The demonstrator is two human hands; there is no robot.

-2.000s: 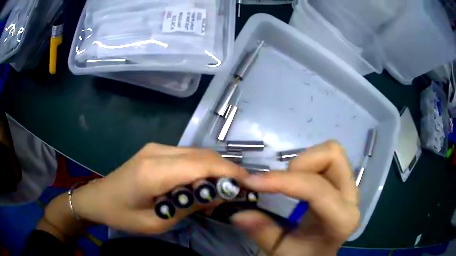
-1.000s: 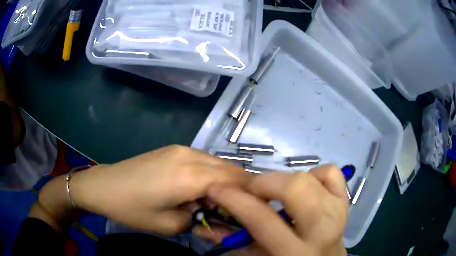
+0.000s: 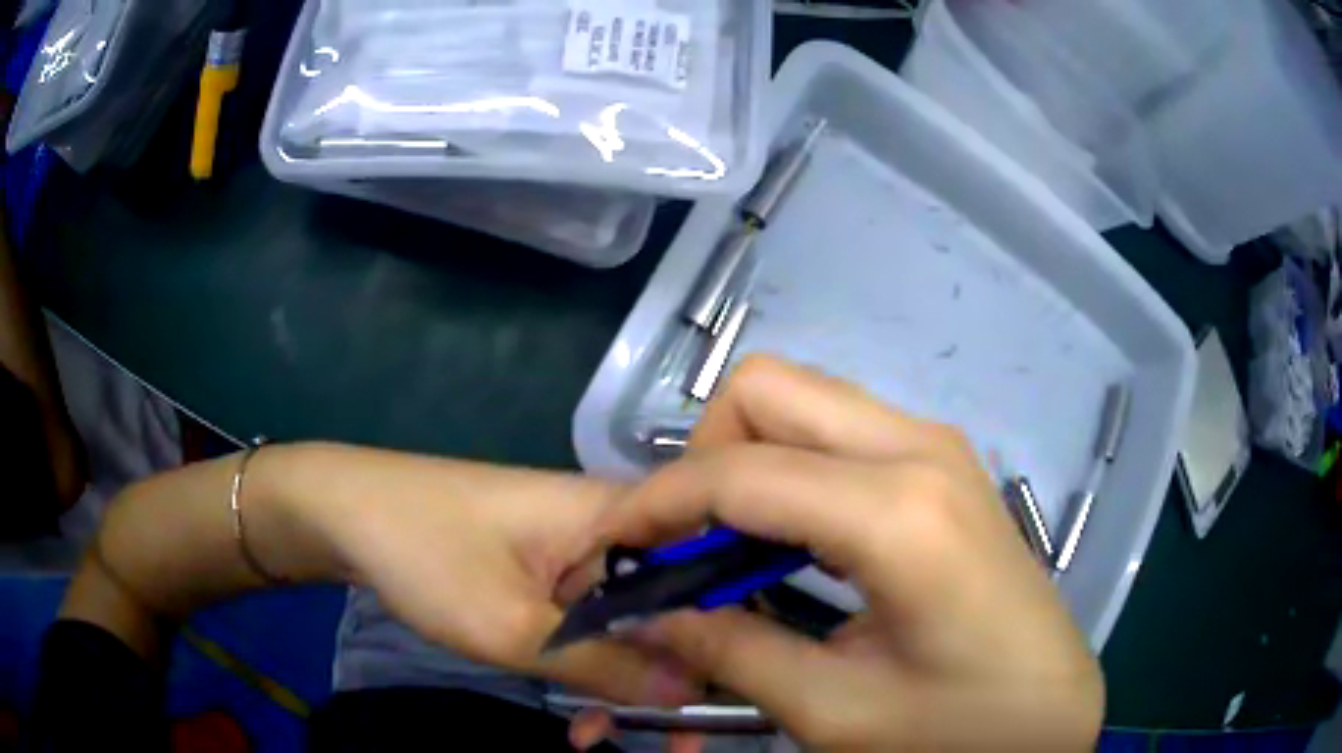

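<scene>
My right hand (image 3: 898, 589) is closed on a slim blue-handled tool (image 3: 684, 552). Its dark, pointed tip points left, across my left hand's fingers. My left hand (image 3: 456, 566) is curled, palm partly up, around metal cylinders; a small black-ringed end (image 3: 626, 562) shows by the tool, and a silver cylinder side (image 3: 684, 716) shows below the fingers. My right hand hides most of what my left holds. The whitish parts tray (image 3: 986, 177) lies beyond, with loose silver cylinders (image 3: 718, 350) along its left side and others at its right side.
Stacked lidded clear boxes (image 3: 515, 133) with a label stand behind my left hand. A yellow-handled tool (image 3: 209, 125) lies at the upper left. Frosted tubs (image 3: 1177, 133) stand at the upper right. A flat pale square (image 3: 1210, 441) lies right of the tray.
The fan of black-ringed ends seen earlier is now mostly covered. My right hand has come over my left fingers, and the tool's dark tip now points left.
</scene>
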